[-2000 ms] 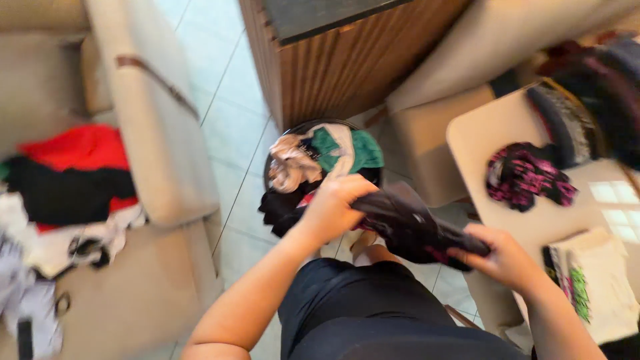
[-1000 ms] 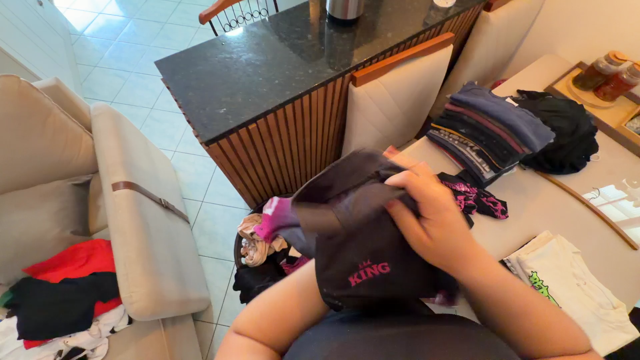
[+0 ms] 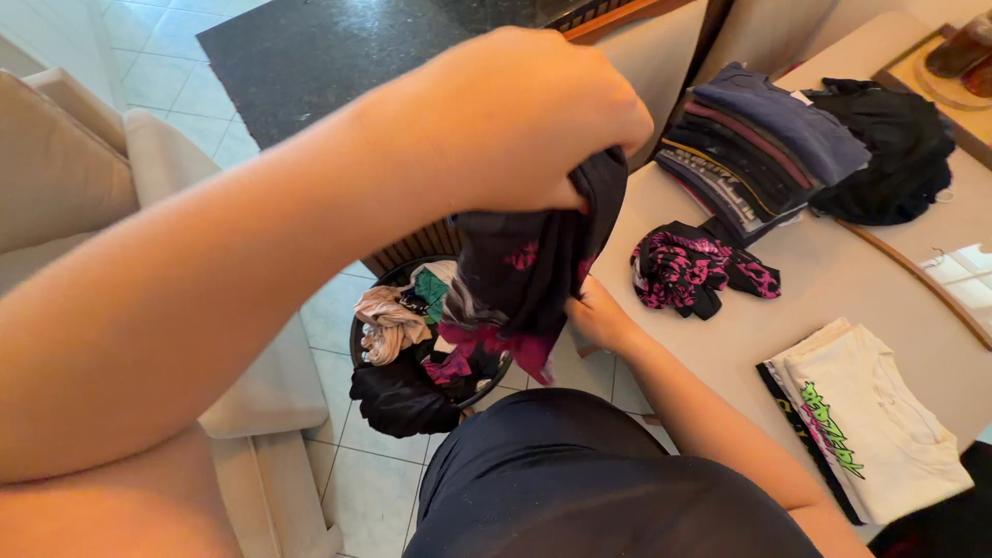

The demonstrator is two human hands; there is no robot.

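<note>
A black garment with magenta and white print hangs bunched between my hands in the head view. My left hand is raised at the centre, closed on its upper edge, with the forearm crossing the view from the left. Lower and to the right, my right hand grips the garment's side; its fingertips are hidden behind the cloth. Below and left of the garment stands a round dark laundry basket with beige, green, black and magenta clothes, some hanging over its rim. A crumpled black and pink garment lies on the table at right.
The light table bears a stack of folded shirts, a heap of black clothes, folded cream shirts and a wooden tray with jars. A dark stone counter is ahead; a beige sofa stands left.
My left hand has risen and now holds the dark garment's upper edge. The garment hangs lower and bunched, its lettering from a second ago out of sight. The view has shifted.
</note>
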